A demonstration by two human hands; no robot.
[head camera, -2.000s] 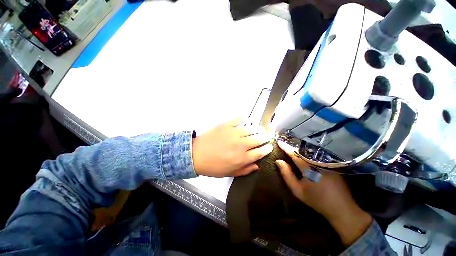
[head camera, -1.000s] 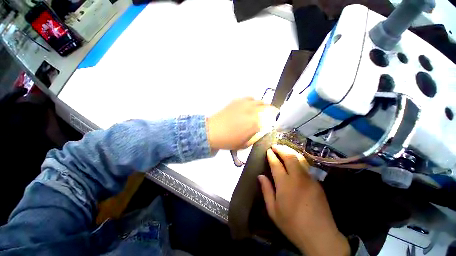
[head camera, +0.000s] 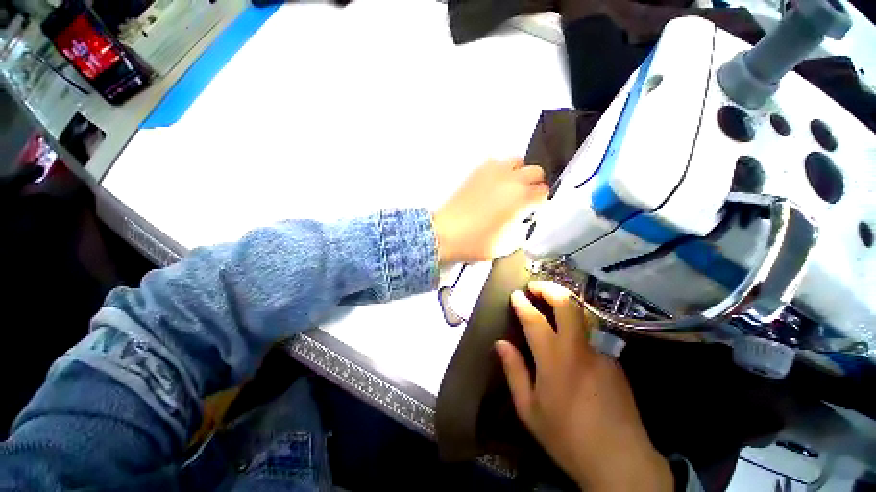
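A brown band [head camera: 477, 357] runs from the table's front edge up past the needle area, joined to or lying on dark cloth [head camera: 682, 394]. My left hand [head camera: 488, 211] is on the band's far part, left of the white sewing machine head [head camera: 663, 125]; its fingers are curled and partly lost in glare. My right hand [head camera: 581, 394] presses the near part of the band, with its fingertips beside the lit presser foot area [head camera: 549, 273] and thumb apart. A thin looped piece [head camera: 450, 306] shows below my left hand; I cannot tell whether I hold it.
The white table [head camera: 317, 115] has a ruler strip [head camera: 365, 381] on its front edge and blue tape [head camera: 197, 77] at left. A lit smartphone [head camera: 93, 50] stands far left. Dark cloth [head camera: 615, 48] lies behind the machine. A grey post [head camera: 768, 58] rises from the machine.
My left hand has moved forward and away from the needle area, along the band. My right hand has shifted left and lies flatter on the cloth. The looped piece has come into view.
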